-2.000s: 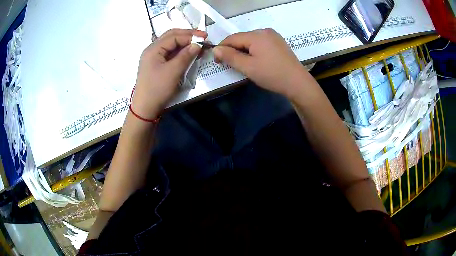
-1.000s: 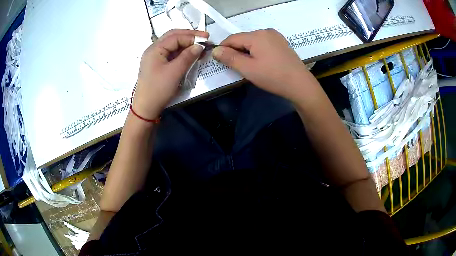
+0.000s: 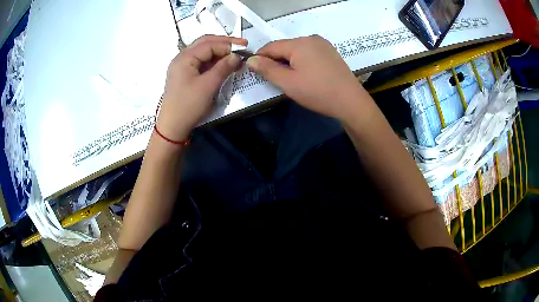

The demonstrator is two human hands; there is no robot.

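My left hand (image 3: 198, 79) pinches the end of a white fabric strip (image 3: 255, 20) between thumb and fingertips, above the front edge of the white table (image 3: 83, 76). The strip loops behind my fingers onto the table. My right hand (image 3: 310, 71) is close beside it and grips dark, slim tweezers (image 3: 242, 53) between thumb and forefinger. The tweezers' tip is at the strip end by my left fingertips. The folds of the strip end are too small to tell.
A smartphone (image 3: 431, 20) lies at the right of the table. A yellow wire basket (image 3: 520, 159) at right holds white strips (image 3: 467, 138) and a light blue package (image 3: 425, 112). White strips (image 3: 50, 221) hang at the left table corner above a cardboard box (image 3: 77, 250). A red item (image 3: 523, 20) is far right.
My right fingertips and the tweezers have moved slightly left, closer to my left fingertips. My left hand has stayed nearly still, holding the strip end.
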